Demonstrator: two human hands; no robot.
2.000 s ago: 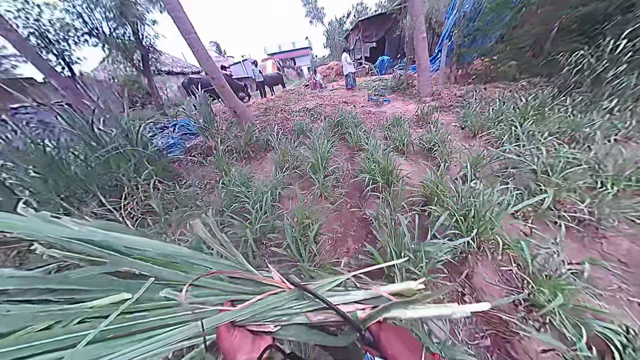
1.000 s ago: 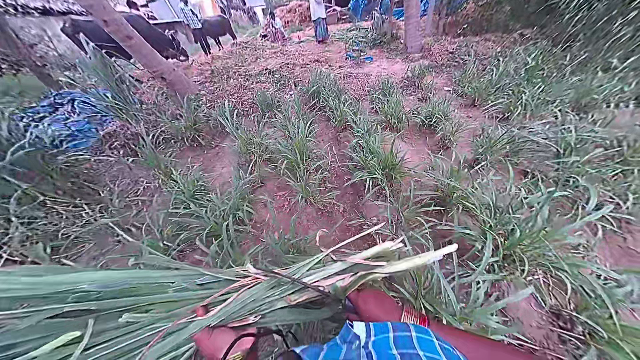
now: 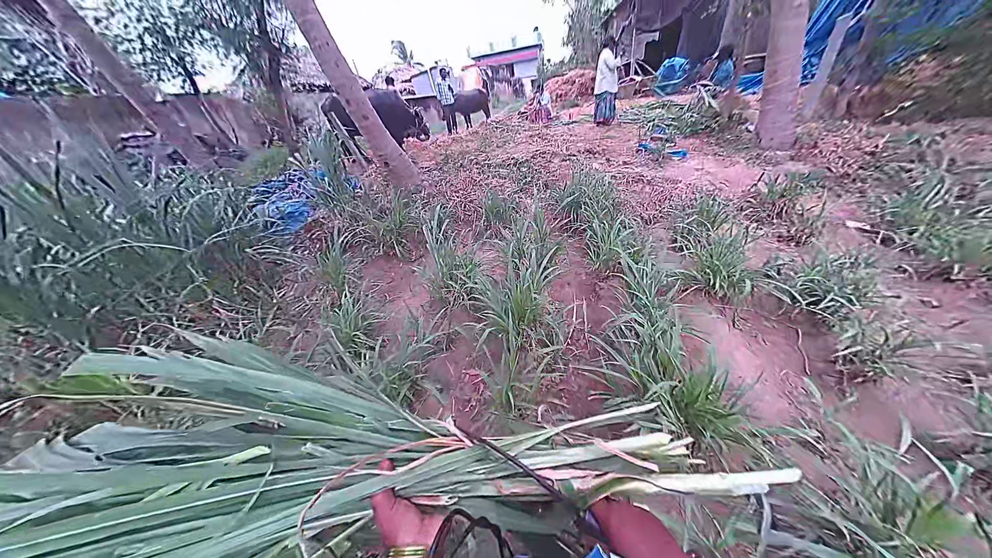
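A large bundle of long green fodder stalks [image 3: 310,449] lies across the bottom of the view, its leafy ends to the left and pale cut stems to the right. My left hand [image 3: 407,519] grips it from below, thumb up against the leaves, with bangles at the wrist. My right arm and hand [image 3: 632,531] are at the stem end, largely hidden under the bundle, so the fingers cannot be made out. A dark thin cord or strap [image 3: 519,465] crosses the stalks between the hands, with dark loops below.
Grass clumps [image 3: 519,294] grow in rows on reddish soil ahead. Leaning tree trunks [image 3: 356,101], a blue tarp heap [image 3: 287,201] and dark cattle [image 3: 387,112] are at the left. A standing person [image 3: 606,81] is near a shed; another person [image 3: 446,97] is beside the cattle.
The view has tilted down and back up. My right forearm, stretched toward the lower right a second ago, now shows only in part below the stems. The bundle remains in hand.
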